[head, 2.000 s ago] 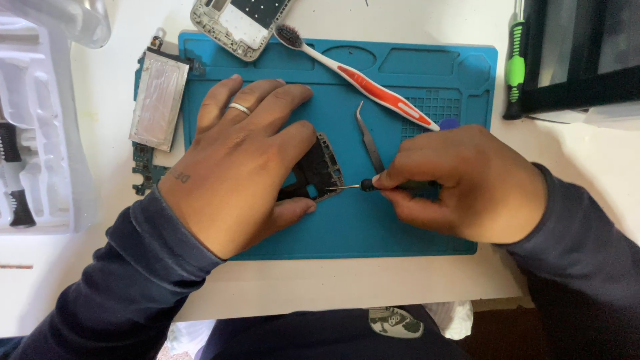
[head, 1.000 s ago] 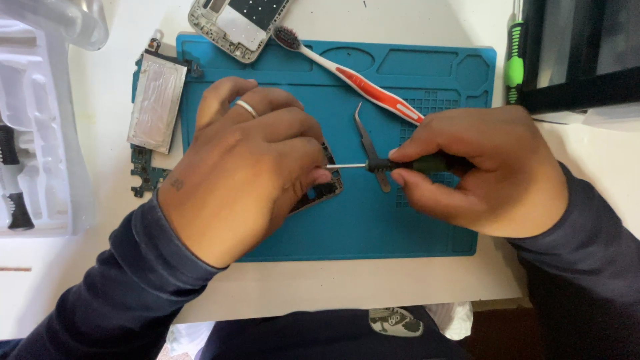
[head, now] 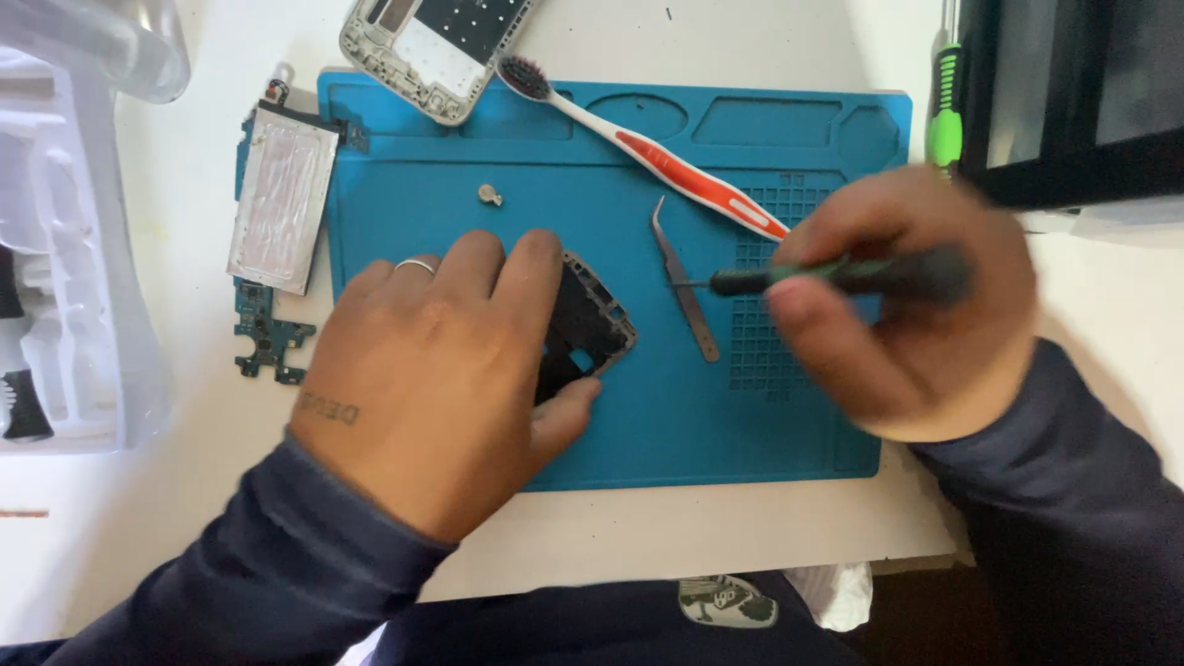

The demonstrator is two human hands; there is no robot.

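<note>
My left hand (head: 444, 370) holds a dark phone frame (head: 592, 324) on the blue silicone repair mat (head: 647, 425); the hand covers the frame's left part. My right hand (head: 906, 305), somewhat blurred, grips a small dark screwdriver (head: 749, 281) that points left, its tip over the curved metal tweezers (head: 684, 287) and apart from the frame. A small round metal part (head: 490, 194) lies on the mat above my left hand. Across the mat's upper right lies a red and white toothbrush (head: 666, 162).
A silver phone housing (head: 439, 74) overlaps the mat's top edge. At left are a battery (head: 285, 199) with a circuit board (head: 264, 324) and a clear plastic tray (head: 92, 277). A green-handled screwdriver (head: 945, 111) lies beside a black-framed device (head: 1064, 139) at upper right.
The screwdriver has moved right, away from the frame. My left hand has shifted down, and the small round metal part now shows above it.
</note>
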